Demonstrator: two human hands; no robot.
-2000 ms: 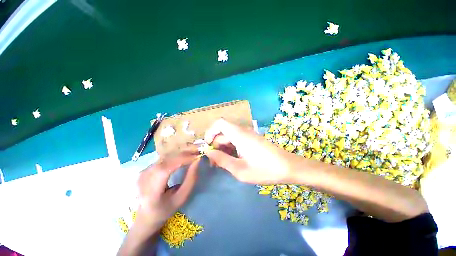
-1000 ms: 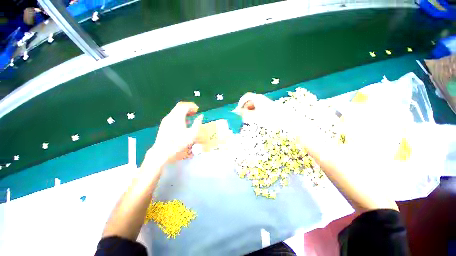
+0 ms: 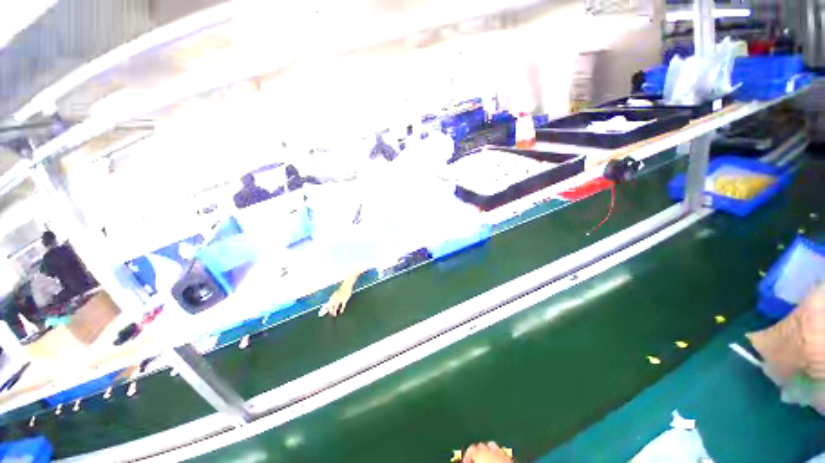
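Observation:
The fingertips of one hand, most likely my right hand [image 3: 487,453], show at the bottom edge over the green belt. The rest of it is cut off, and whether it holds anything is hidden. A small pale yellow piece [image 3: 457,455] lies just left of the fingers, and another [image 3: 509,453] is partly seen at their right. My left hand is out of the picture. Several small yellow pieces [image 3: 681,344] lie spaced on the conveyor belt [image 3: 579,362] at the right.
The clear plastic bag [image 3: 674,448] lies on the teal edge strip [image 3: 597,434]. Blue bins [image 3: 737,185] stand at the right. A brown cardboard [image 3: 776,345] and another person's hand [image 3: 810,335] are at the right edge. Across the rail [image 3: 470,321], another person's hand [image 3: 342,295] reaches over the belt; black trays [image 3: 516,176] stand behind.
The view has swung up towards the hall. The heap, yellow pile and workbench cardboard have left the picture. My left hand is gone from view and only fingertips of one hand remain.

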